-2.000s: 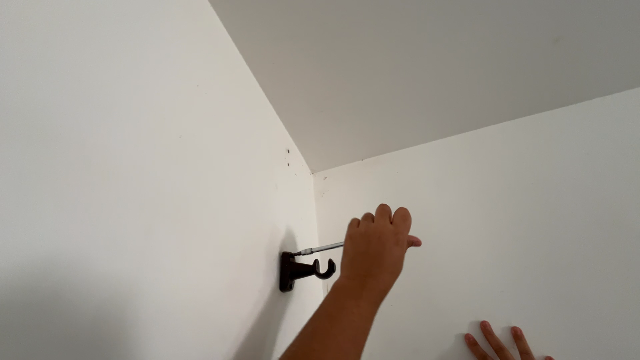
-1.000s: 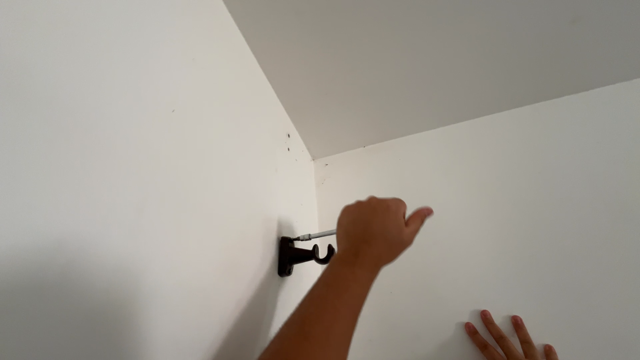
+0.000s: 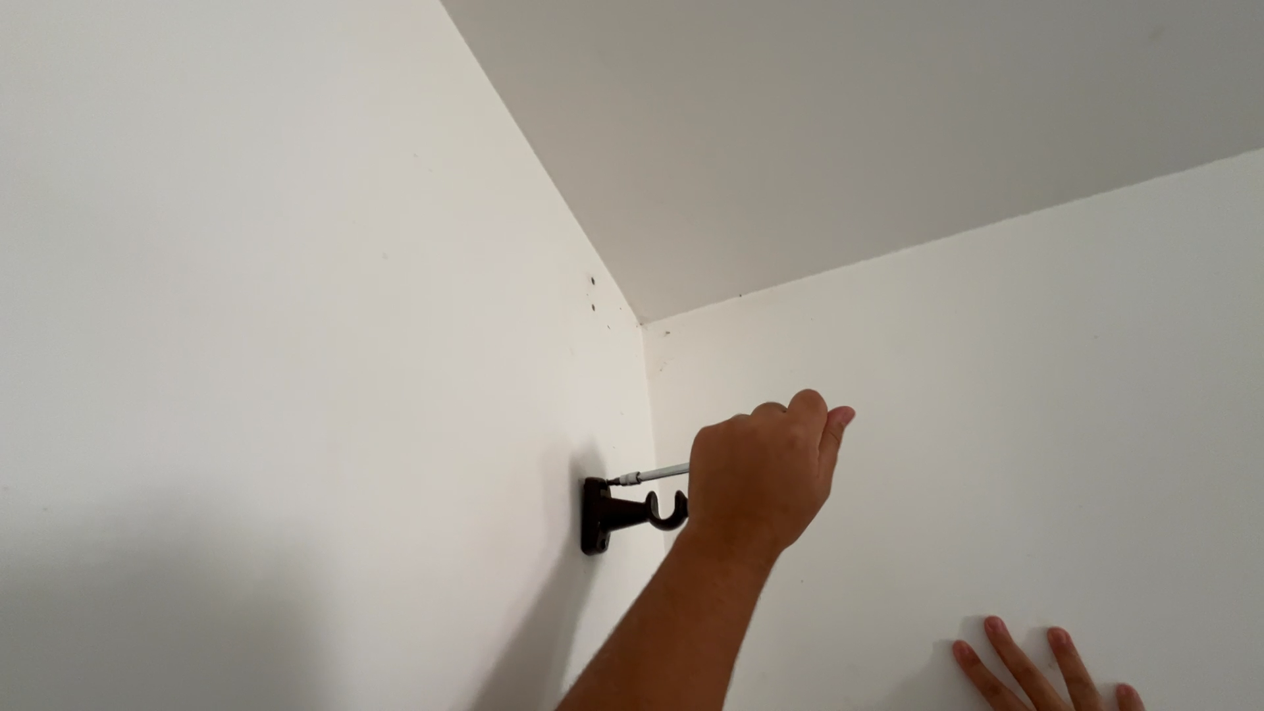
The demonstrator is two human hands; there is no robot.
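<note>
A dark brown curtain rod bracket [image 3: 620, 512] with an open hook end sits on the left wall near the corner. My left hand [image 3: 765, 469] is closed around a screwdriver whose handle is hidden in the fist. The screwdriver's silver shaft [image 3: 657, 474] runs left from the fist, and its tip meets the upper part of the bracket's base plate. Part of the hook's outer end is behind the hand. At the lower right, my right hand [image 3: 1032, 681] has its fingers spread against the right wall, holding nothing; its palm and thumb are out of frame.
The left wall [image 3: 247, 296] and right wall [image 3: 987, 395] meet in a corner beneath the ceiling [image 3: 839, 128]. Small dark holes or marks [image 3: 592, 294] show on the left wall above the bracket. Shadows fall below and left of the bracket.
My left hand has turned about the screwdriver, its thumb's angle changing from frame to frame. The tip stays at the bracket's upper part. My right hand keeps its place on the wall.
</note>
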